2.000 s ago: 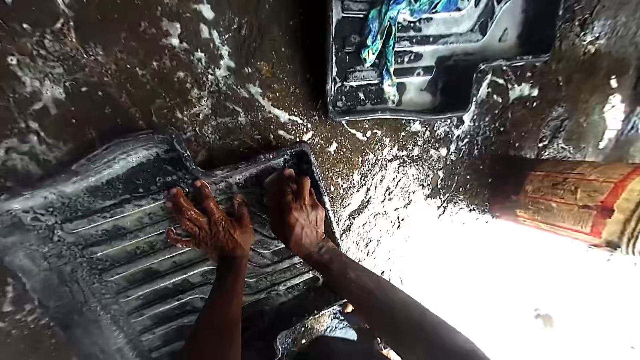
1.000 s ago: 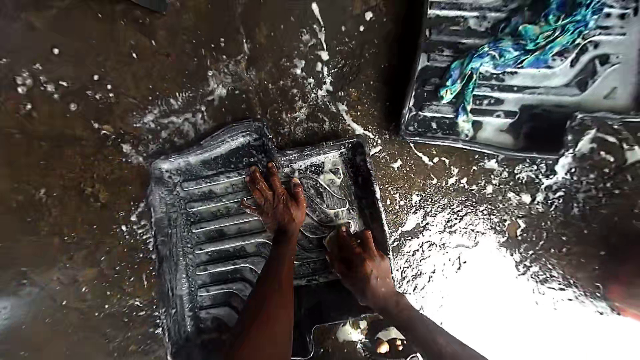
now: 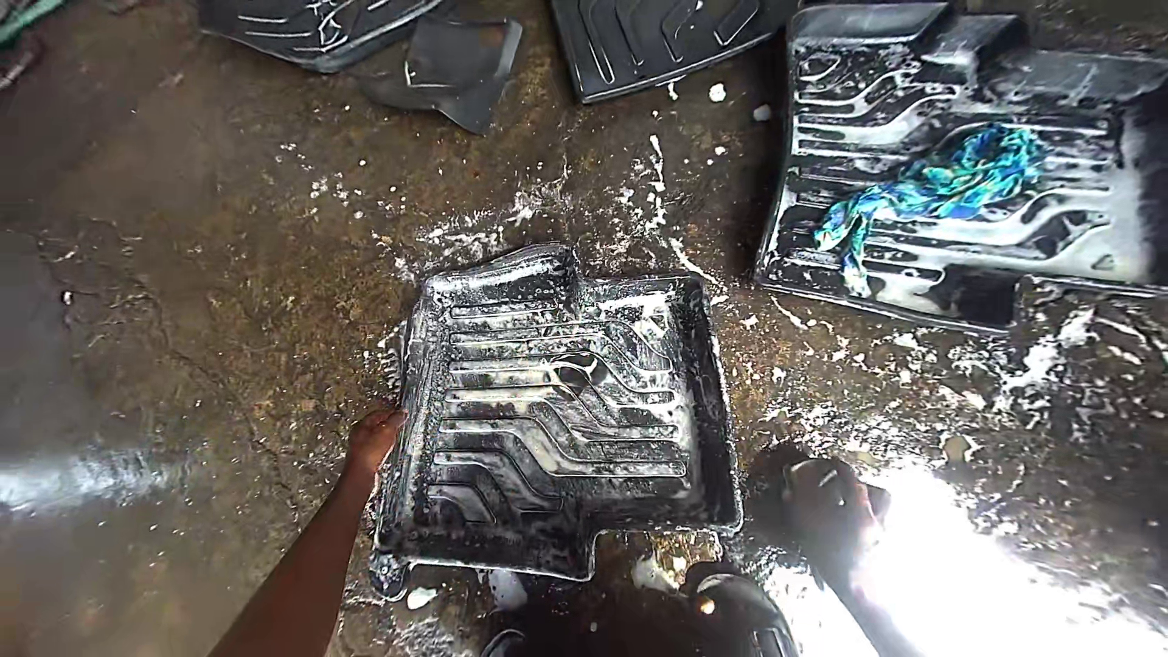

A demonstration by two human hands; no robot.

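A wet black rubber car floor mat [image 3: 566, 415] with raised ribs and streaks of suds lies on the floor before me. My left hand [image 3: 376, 438] is at its left edge, its fingers partly hidden there as they grip the rim. To the right of the mat, my right hand [image 3: 826, 497] is a dark blur beside bright glare, apart from the mat; its fingers and anything in them cannot be made out. A crumpled blue-green cloth [image 3: 949, 187] rests on a second sudsy floor mat [image 3: 1077, 228] at the upper right, away from both hands.
More black mats lie along the top, one at the upper left [image 3: 319, 32], a small piece [image 3: 461, 68] beside it and another at top centre [image 3: 671, 41]. The brown floor [image 3: 219, 319] is wet and spotted with foam. Dark footwear [image 3: 739, 607] shows below the mat.
Both hands have come off the ribbed face of the near mat. My left hand is now at its left edge, my right hand beyond its right side. The view has shifted to show more mats above.
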